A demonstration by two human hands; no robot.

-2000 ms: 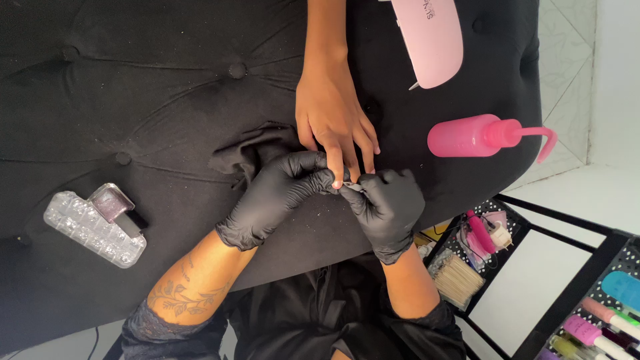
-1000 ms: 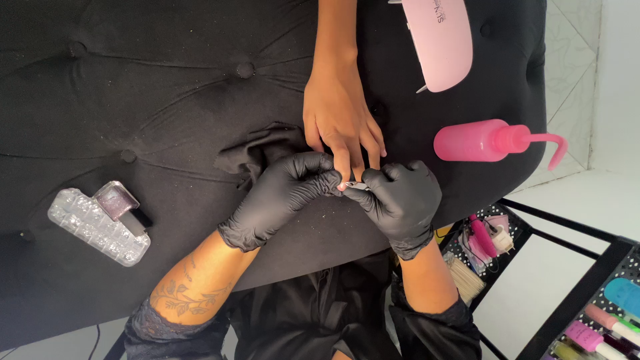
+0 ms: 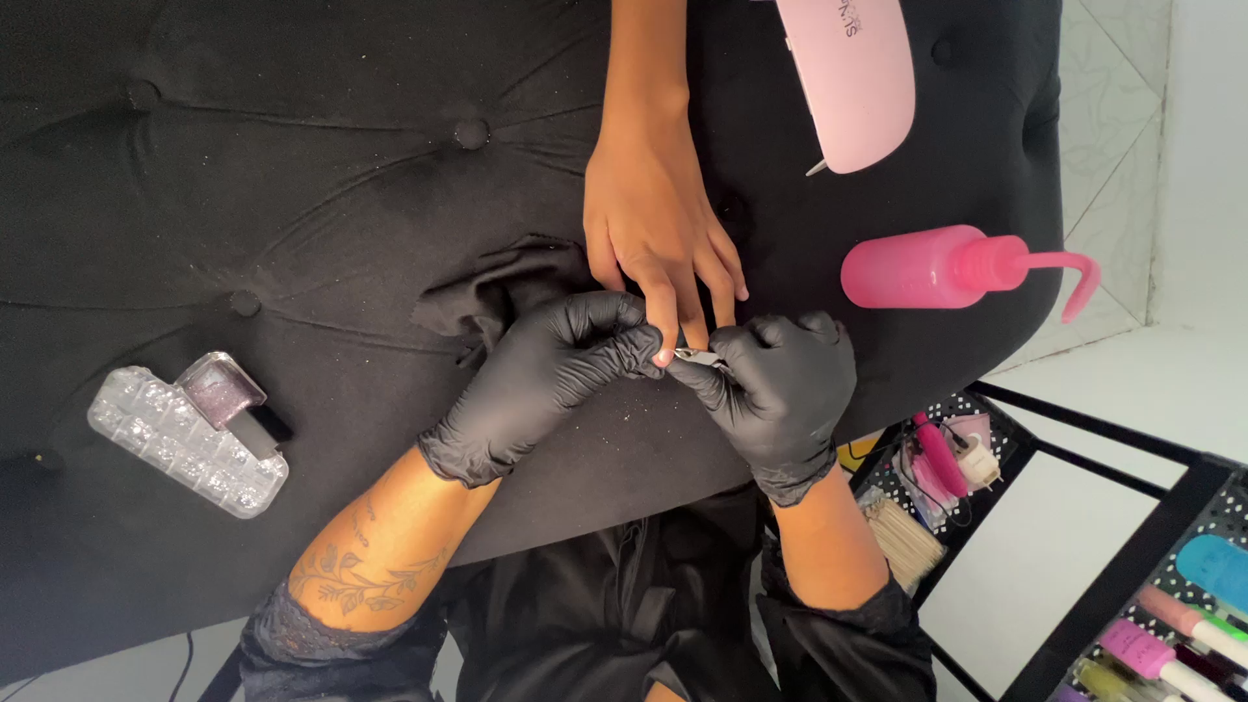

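Another person's hand [image 3: 648, 214] rests palm down on the black tufted upholstered surface [image 3: 370, 224], its fingers toward me. My left hand [image 3: 551, 385], in a black glove, pinches the tip of that person's index finger between thumb and fingers. Closed around a small metal nipper [image 3: 702, 359], my right hand [image 3: 785, 395], also gloved in black, has the tool's jaws at the side of the same fingertip. The nipper's handles are mostly hidden in my palm. A crumpled black cloth [image 3: 502, 288] lies beside my left hand.
Right of the hands lies a pink wash bottle [image 3: 916, 268] with a bent spout; a pink nail lamp [image 3: 858, 83] is above it. At left, a glitter polish bottle [image 3: 222, 390] touches a clear compartment box [image 3: 185, 439]. A black-framed cart [image 3: 1092, 419] with supplies stands lower right.
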